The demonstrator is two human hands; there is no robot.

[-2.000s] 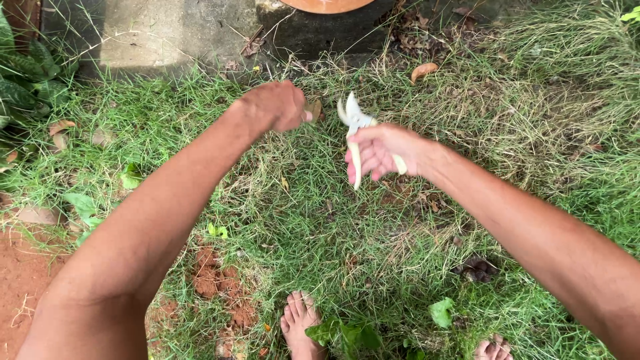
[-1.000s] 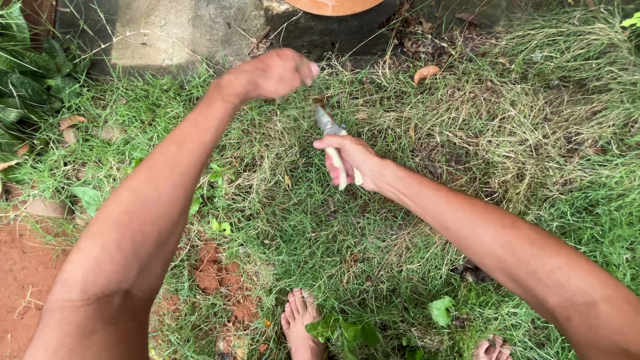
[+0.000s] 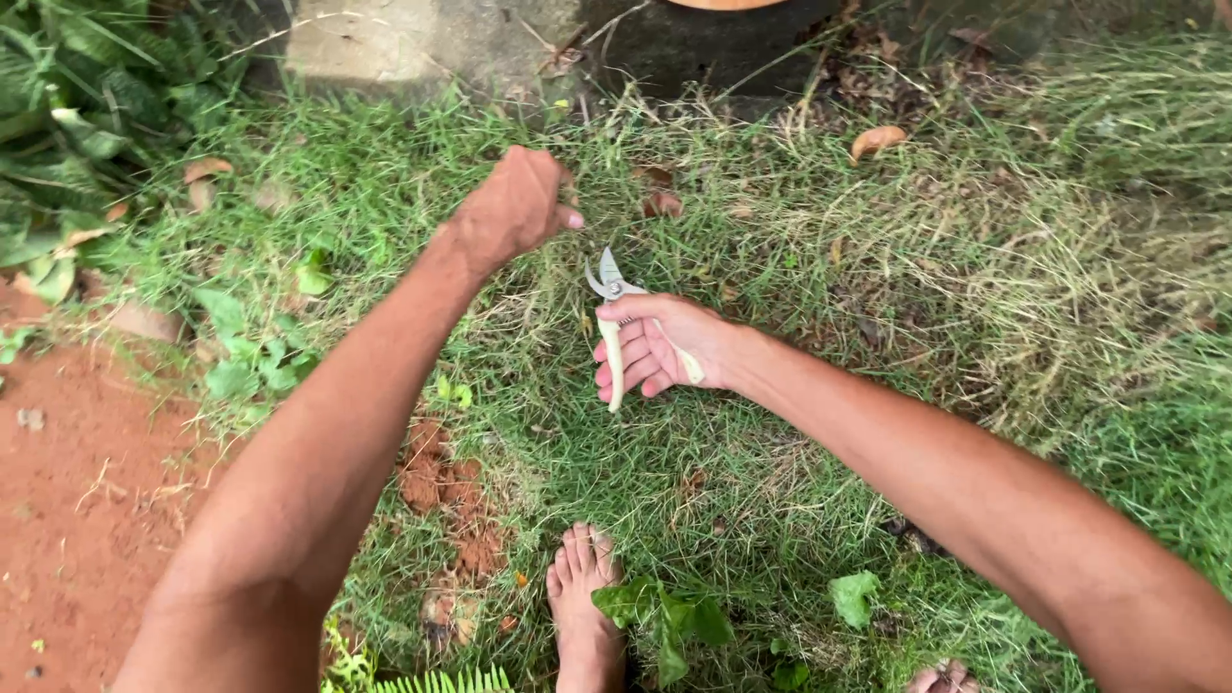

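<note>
A pair of pruning shears (image 3: 616,286) with cream handles lies in my right hand (image 3: 659,346), its curved blades parted and pointing up and slightly left. The thumb rests across the pivot end, and the fingers are loosely around the handles. Up and to the left of the blades, my left hand (image 3: 525,204) is curled over the grass (image 3: 539,385), its thumb towards the right. Whether it grips any blades of grass is hidden by the back of the hand.
A stone ledge (image 3: 385,48) runs along the top, with the rim of a terracotta-coloured pot (image 3: 727,3) above it. Broad-leaved plants (image 3: 87,144) grow at upper left, beside bare red soil (image 3: 87,500). My bare foot (image 3: 587,616) stands at bottom centre; brown leaves (image 3: 877,141) lie about.
The shears, closed one second ago, now have their blades and handles apart. My left hand has moved down from near the ledge over the grass.
</note>
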